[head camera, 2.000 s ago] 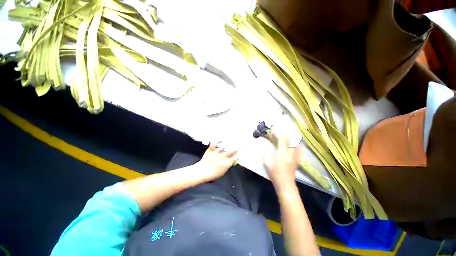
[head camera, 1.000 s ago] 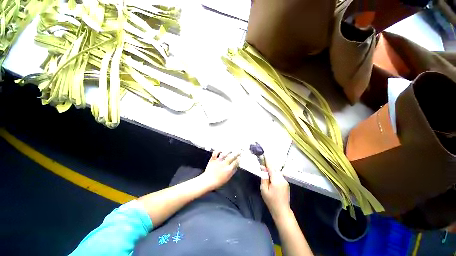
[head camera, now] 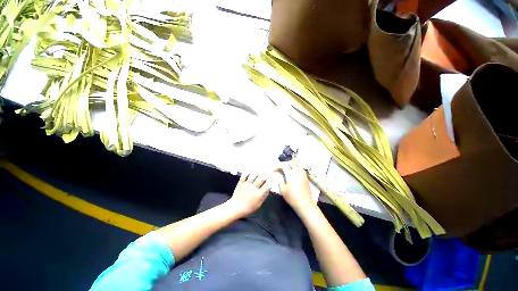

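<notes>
My left hand (head camera: 250, 193) rests at the table's front edge, fingers bent and close together. My right hand (head camera: 296, 185) is just right of it, fingertips down on the white top. Whether either hand grips a strip between the fingertips is too washed out to tell. A pale yellowish stick (head camera: 336, 202) with a dark purple-black lumpy end (head camera: 287, 153) runs along my right hand's outer side, its plain end past the table edge. A bundle of yellow-green strips (head camera: 341, 136) lies to the right. A looped pile of strips (head camera: 91, 74) lies to the left.
Large brown curled panels (head camera: 448, 176) stand at the right, one with a white slip (head camera: 452, 102). A round dark bin (head camera: 410, 250) and a blue crate (head camera: 451, 264) are below the table's right edge. Pile ends hang over the front edge.
My right hand has moved left and up, closer to my left hand. The stick now slants down to the right beside it, with more of its length showing. My left hand is nearly still.
</notes>
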